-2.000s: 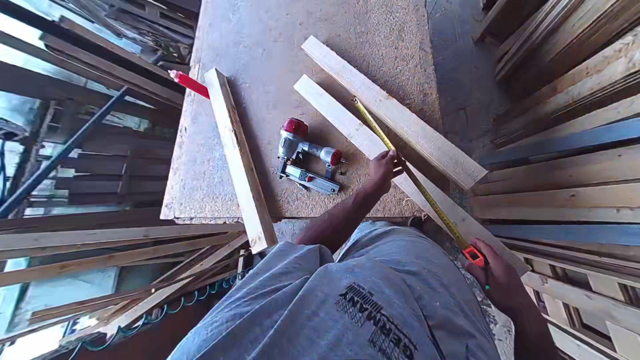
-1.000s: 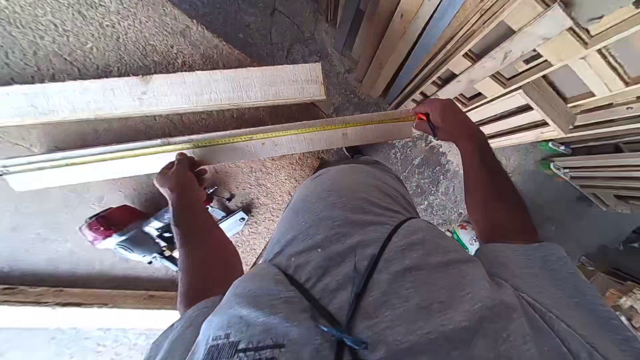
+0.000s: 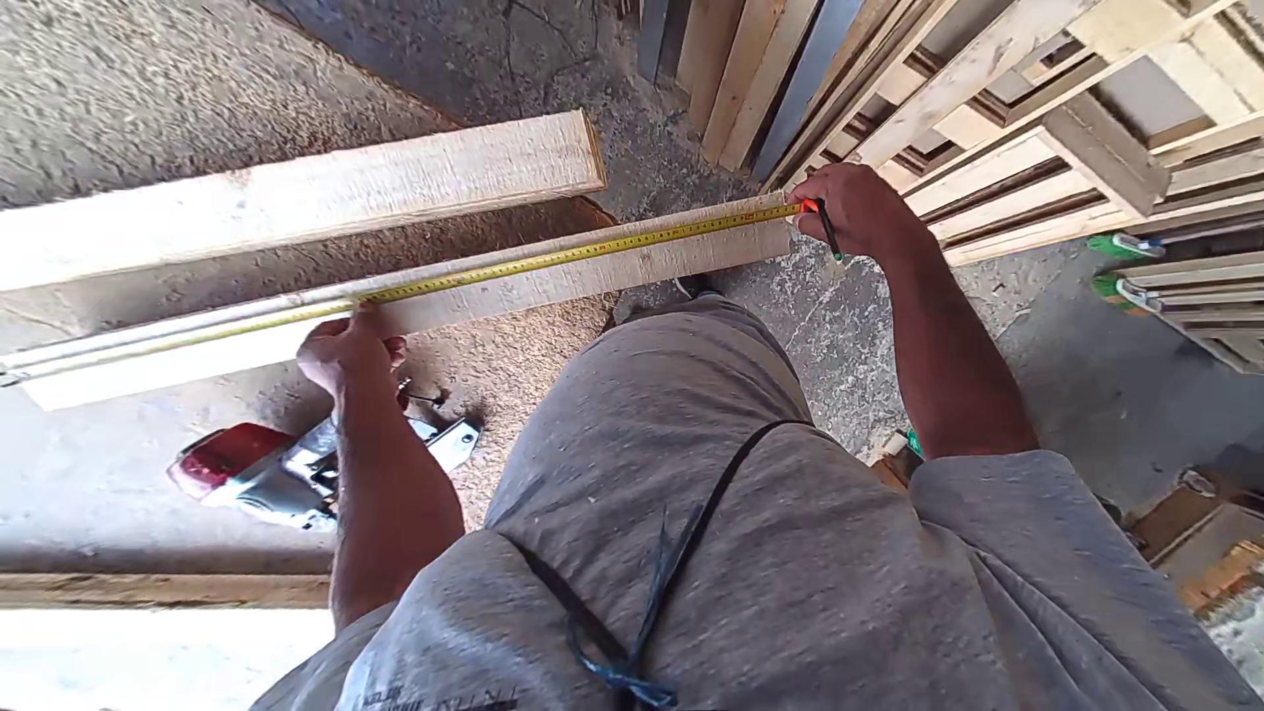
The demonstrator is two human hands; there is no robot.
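A yellow tape measure blade (image 3: 583,249) lies extended along a pale wooden board (image 3: 632,272) that reaches past the table's edge. My left hand (image 3: 346,351) pinches the board's near edge and the blade around its middle. At the board's right end, my right hand (image 3: 854,212) grips the tape measure's orange case, mostly covered by the fingers, together with a dark pencil or marker with a green tip (image 3: 828,232). A red and silver pneumatic stapler (image 3: 267,474) rests on the table beside my left forearm, which partly hides it.
Another pale board (image 3: 296,202) lies beyond the measured one on the worn tabletop (image 3: 148,89). A further board (image 3: 158,592) is at the lower left. Upright planks (image 3: 755,79) and slatted wooden frames (image 3: 1047,158) stand at the upper right, with green-handled clamps (image 3: 1126,247) nearby.
The view has turned strongly and come closer over the first second. Both hands stay on the tape and board, which now slant up toward the right.
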